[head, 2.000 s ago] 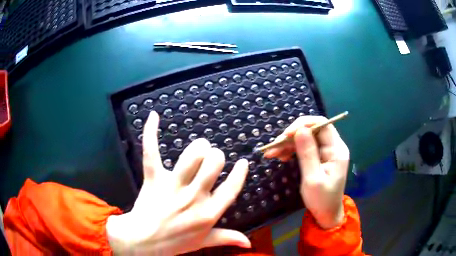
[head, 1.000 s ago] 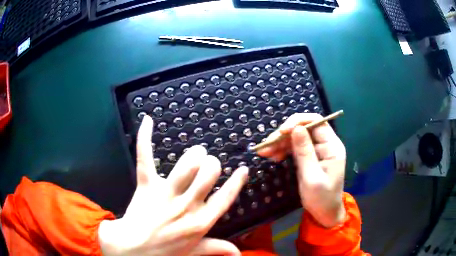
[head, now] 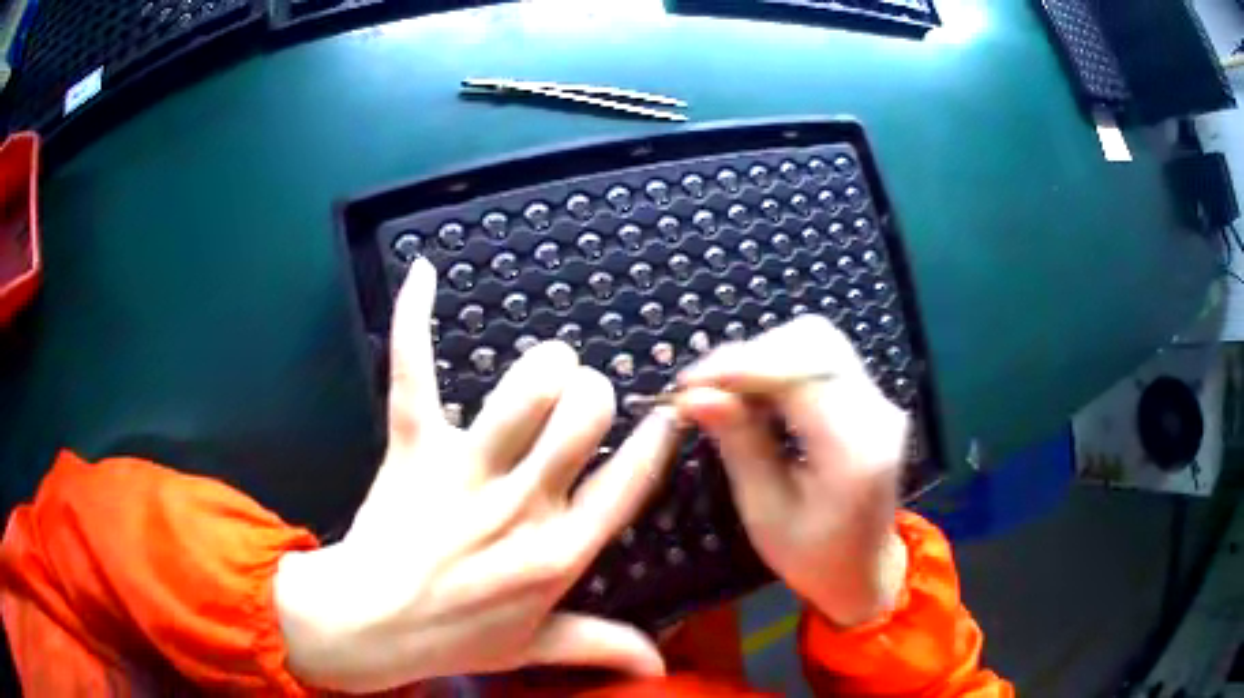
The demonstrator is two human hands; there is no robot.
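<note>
A black component tray (head: 621, 153) lies tilted on the green mat, with rows of small shiny round parts (head: 579, 206) in its pockets. My left hand (head: 471, 532) is spread over the tray's left and lower part, fingers apart, holding nothing that I can see. My right hand (head: 805, 457) is blurred over the tray's right half and pinches a thin tan stick (head: 764, 382). The stick's tip is near the tray's middle, close to my left fingertip. My hands hide part of the lower rows.
Silver tweezers (head: 573, 97) lie on the green mat (head: 246, 191) beyond the tray. More black trays (head: 150, 57) line the far edge, one with a white label (head: 83, 90). A red bin (head: 17, 225) is at the far left. A fan-like round unit (head: 1168, 420) is at right.
My right hand has moved left with the stick, closer to my left hand, and its grip has turned. The tray and tweezers appear shifted slightly right and up in view.
</note>
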